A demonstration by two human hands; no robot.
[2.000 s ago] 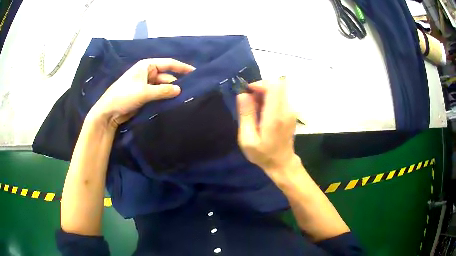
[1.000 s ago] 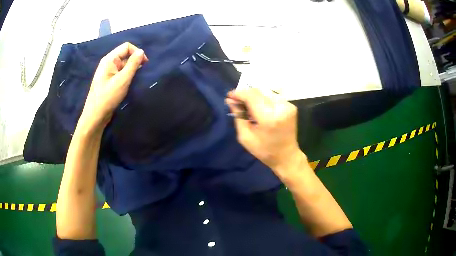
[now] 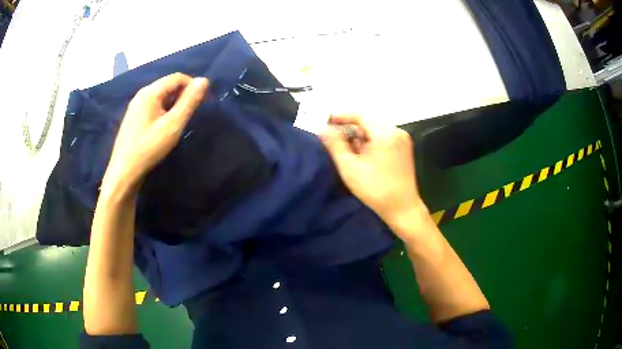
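Note:
The navy trousers [image 3: 300,184] lie bunched over the table's near edge and against my body. A black pocket bag [image 3: 204,170] shows below the waistband [image 3: 170,61], which has short white stitches. A dark cord with pale marks [image 3: 273,89] sticks out to the right from the waistband side. My left hand [image 3: 153,126] pinches the cloth at the waistband. My right hand [image 3: 372,160] is just right of the trousers, fingers curled around the small metal thread snips [image 3: 352,132], which are mostly hidden in the palm.
The white table [image 3: 402,68] spans the top. A tape measure [image 3: 53,88] curves at the far left. A second navy garment [image 3: 522,51] hangs over the right table end. The green floor [image 3: 518,238] with yellow-black striped tape [image 3: 505,190] lies below.
The trousers have shifted left in the view, and the cord now shows at the waistband side. My right hand has moved away from the waistband, down and right. The shears are out of view.

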